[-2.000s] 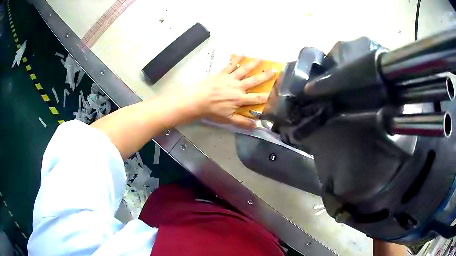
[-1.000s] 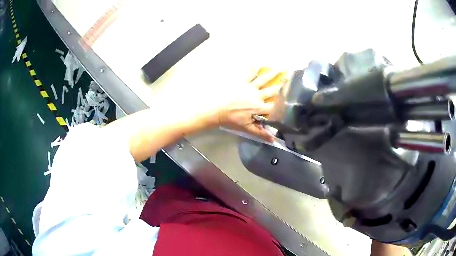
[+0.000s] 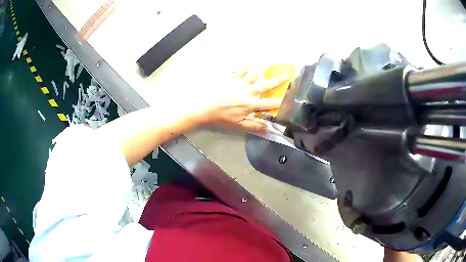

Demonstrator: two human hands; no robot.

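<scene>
The straight knife cutter, a large grey motor head with steel tubes, fills the right side. Its grey base plate shows below it on the table. My left hand lies flat with spread fingers on the tan-orange template, beside the small metal guard. White fabric plies show at the template's near edge. The template's far end is hidden behind the cutter. Only a bit of my right hand or forearm shows at the bottom edge under the cutter; its fingers are hidden.
A black pattern weight lies on the table beyond my left forearm. A pinkish measuring tape runs at the upper left. The riveted metal table edge crosses diagonally. White scraps litter the green floor. A black cord is at the upper right.
Since one second ago, my left hand's fingers have spread and flattened, and more of the template shows. The cutter and base plate sit slightly further right in view. The weight sits slightly higher and further left.
</scene>
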